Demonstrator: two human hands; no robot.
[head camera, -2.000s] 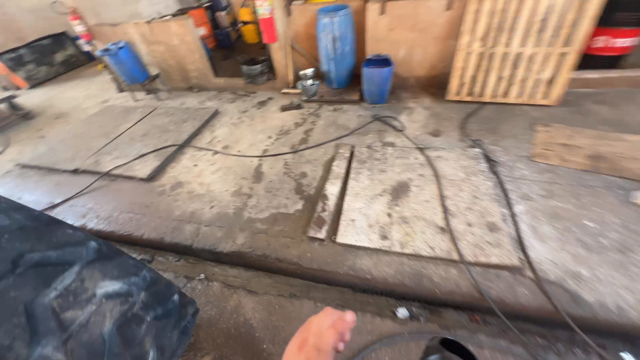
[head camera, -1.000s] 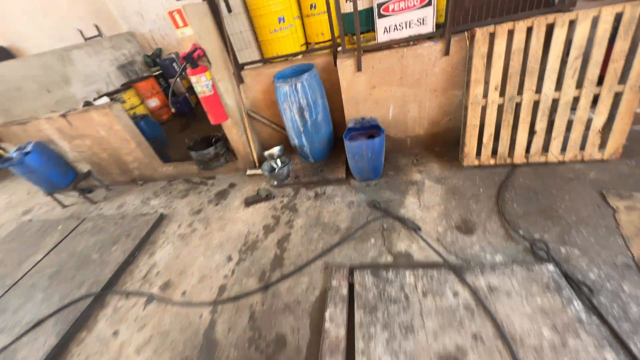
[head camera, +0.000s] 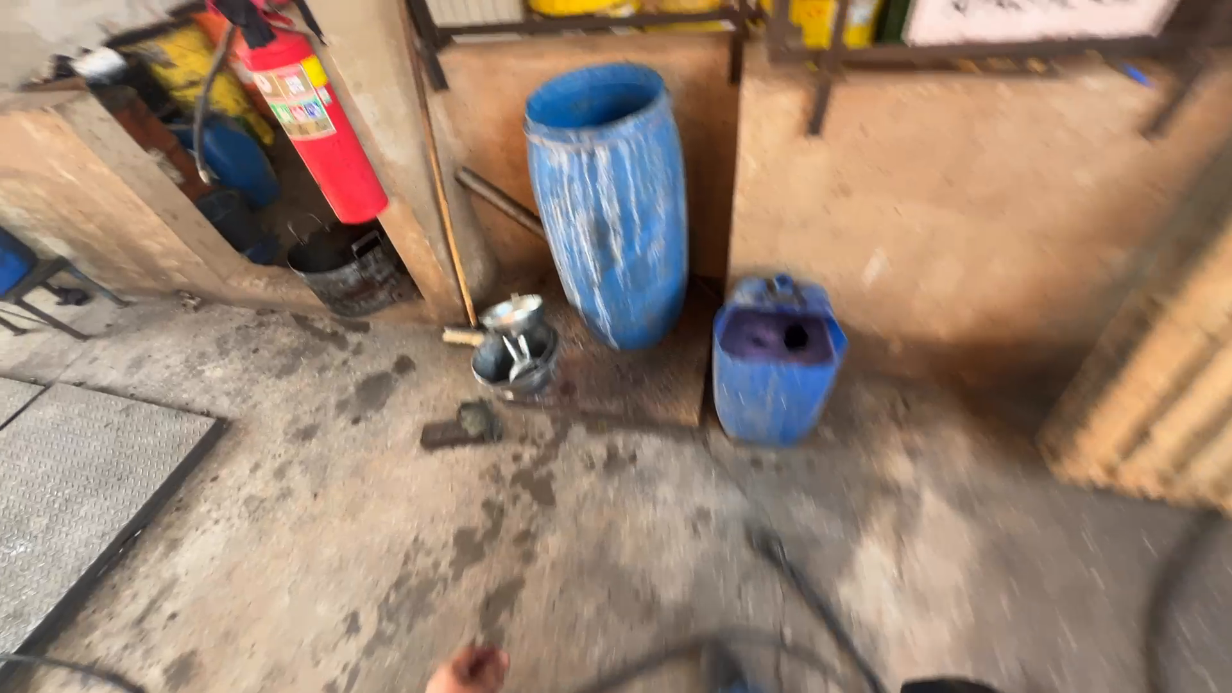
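My left hand (head camera: 469, 669) shows at the bottom edge, left of the middle, blurred and mostly cut off. Its fingers look curled, but whether they hold anything cannot be told. It is over the stained concrete floor, left of a dark hose (head camera: 818, 602). My right hand is out of view. Farther ahead, a tall blue plastic drum (head camera: 616, 212) leans by the wall. To its right is a cut-open blue jerrycan (head camera: 775, 390), with a dark opening inside. Metal containers (head camera: 515, 371) with a funnel-like piece stand left of the drum.
A red fire extinguisher (head camera: 327, 144) hangs on a pillar, above a blackened bucket (head camera: 351, 279). A wooden stick (head camera: 448, 202) leans nearby. Metal floor plates (head camera: 87, 491) lie at left; a small dark block (head camera: 452, 433) is on the floor. A wooden pallet (head camera: 1155, 385) stands at right.
The view has moved much closer to the drum and jerrycan. My left hand, visible two seconds ago and out of view one second ago, shows again at the bottom edge.
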